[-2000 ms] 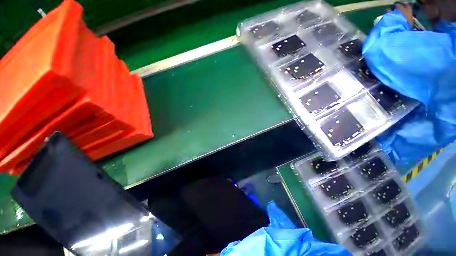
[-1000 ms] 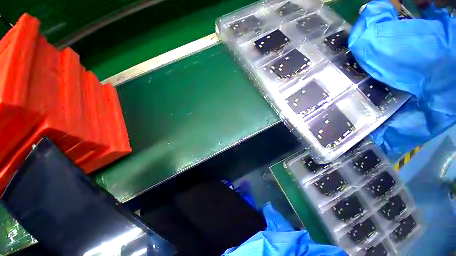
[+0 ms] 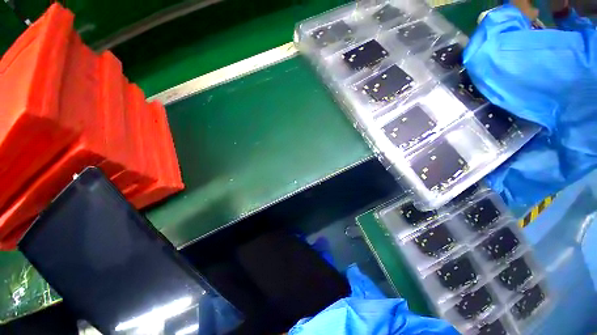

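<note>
A glossy black tablet screen (image 3: pixel 118 245) is tilted at the lower left, its upper corner in front of the red stack. Bright light streaks reflect near its lower end, which meets the picture's bottom edge. What supports it is hidden. Neither my left hand nor my right hand is visible. Blue cloth (image 3: pixel 373 317) shows at the bottom centre; I cannot tell whose it is.
Stacked red trays (image 3: pixel 85 131) lean at the left on the green bench (image 3: pixel 262 141). A clear blister tray (image 3: pixel 399 98) with small dark boards overhangs its edge; another tray (image 3: pixel 471 262) is below. A person's blue sleeve (image 3: pixel 530 72) is at the right.
Against one second ago, the whole view has shifted slightly right, and more of the red stack shows. The screen now appears a little higher and further right. No grasp or release is visible.
</note>
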